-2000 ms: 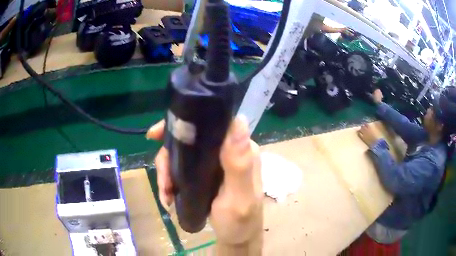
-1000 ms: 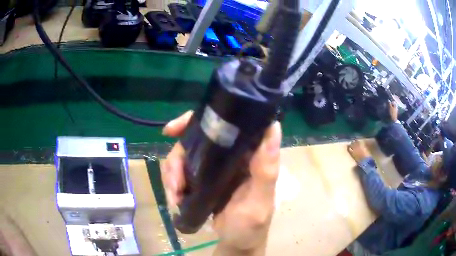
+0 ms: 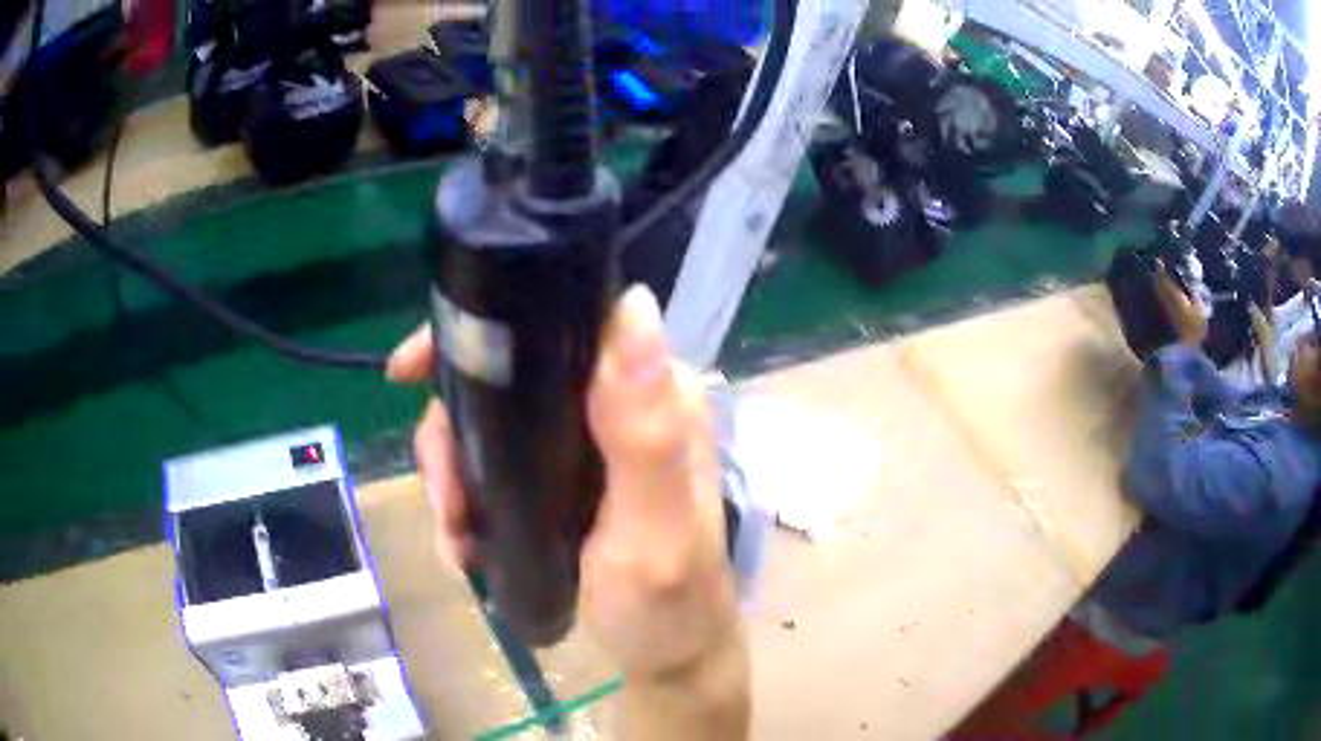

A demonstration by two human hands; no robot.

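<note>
My right hand (image 3: 659,507) is closed around a thick black electric screwdriver (image 3: 514,391), upright in the middle of the view. It has a small pale label and a ribbed cable sleeve on top. Its tip is not visible. The silver screw feeder (image 3: 261,623) with a dark open tray stands on the bench to its lower left. A metal block (image 3: 322,692) is on the feeder's front, partly cut off by the bottom edge. My left hand is not in view.
A green conveyor belt (image 3: 131,348) crosses behind the tan bench (image 3: 927,507). Black fan units (image 3: 877,196) stand beyond a white post (image 3: 739,217). A white crumpled item (image 3: 811,456) lies right of my hand. A person in blue sleeves (image 3: 1217,449) is at right. A black cable (image 3: 217,311) hangs at left.
The screwdriver tilted and swung right, then returned left and more upright, still in my right hand. Skin at the lower-left corner has left the view. The other person now holds a black unit.
</note>
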